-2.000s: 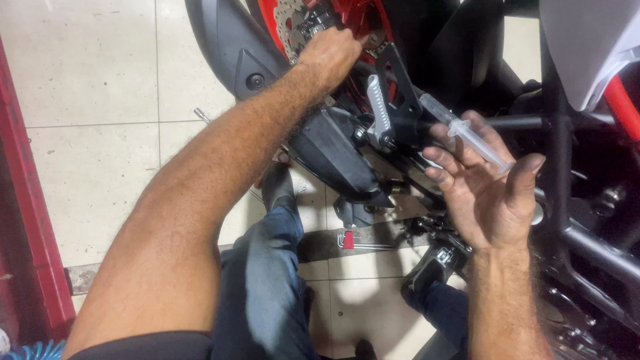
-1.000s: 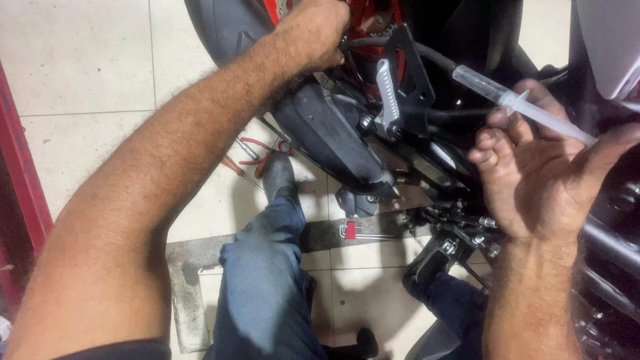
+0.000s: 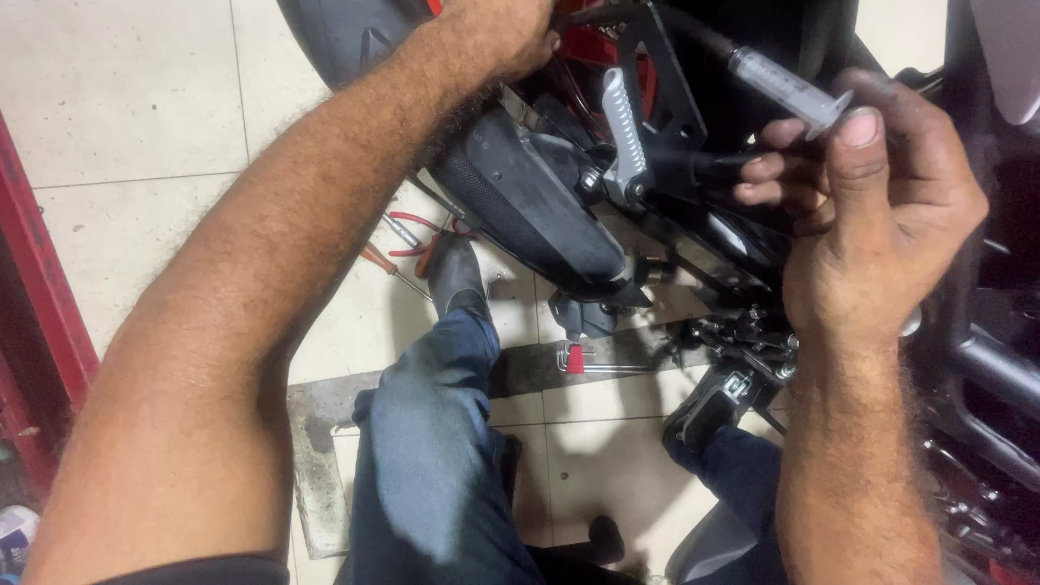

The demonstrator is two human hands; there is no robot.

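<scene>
A clear plastic syringe (image 3: 784,88) is held in my right hand (image 3: 877,171), its thumb now over the flange end. A dark hose runs from the syringe's tip leftward, toward my other hand. At the top edge my left hand (image 3: 512,36) reaches to the motorcycle's rear wheel area, its fingers curled and partly out of view; what they touch is hidden. Between the hands are a black bracket plate (image 3: 668,89) and a silver ribbed footpeg (image 3: 624,134). Below my left hand lies the black exhaust silencer (image 3: 528,195).
Red-handled pliers (image 3: 414,218) and a screwdriver (image 3: 378,258) lie on the tiled floor by my boot (image 3: 457,272). A hex key set in a red holder (image 3: 575,359) lies farther right. A red metal frame (image 3: 41,252) stands left; the motorcycle frame (image 3: 991,357) is at right.
My right thumb has come in from beside the plunger to the syringe's flange end, and the long plunger seen earlier no longer sticks out. My left hand stays at the wheel area.
</scene>
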